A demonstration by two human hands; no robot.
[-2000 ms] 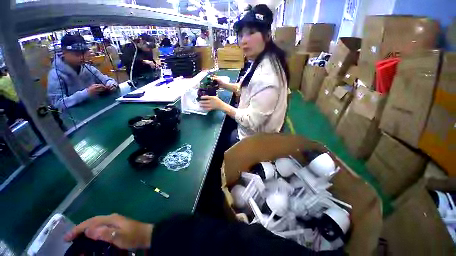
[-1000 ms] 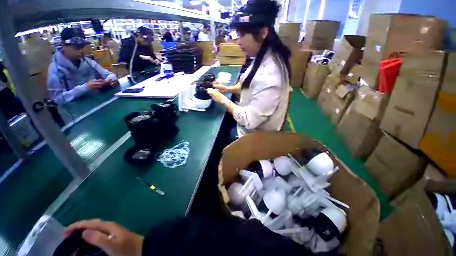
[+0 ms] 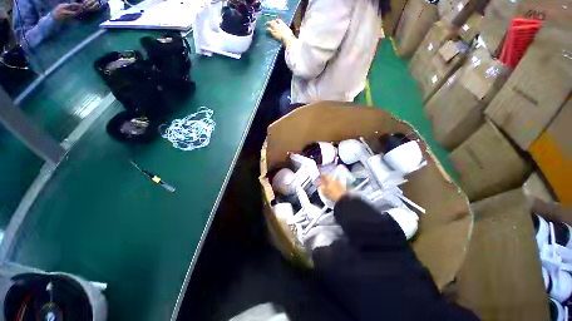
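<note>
My right hand (image 3: 332,188) is blurred and small, reaching into the open cardboard carton (image 3: 453,251) among white camera housings (image 3: 401,157). Whether its fingers hold a housing cannot be told. My left hand is not in view. An open round housing (image 3: 53,301), white outside and black inside with red wires, stands on the green bench at the bottom left, cut off by the frame's edge.
Black housings (image 3: 150,75), a tangle of pale cables (image 3: 190,130) and a slim screwdriver-like tool (image 3: 153,178) lie on the bench. A neighbouring person (image 3: 332,50) sits beyond the carton, beside a white-bracketed camera unit (image 3: 232,37). Cardboard boxes (image 3: 508,163) stand at right.
The view has tilted down. My right hand has left the unit at the bottom left and moved right into the carton. The neighbour's hand has come off the camera unit.
</note>
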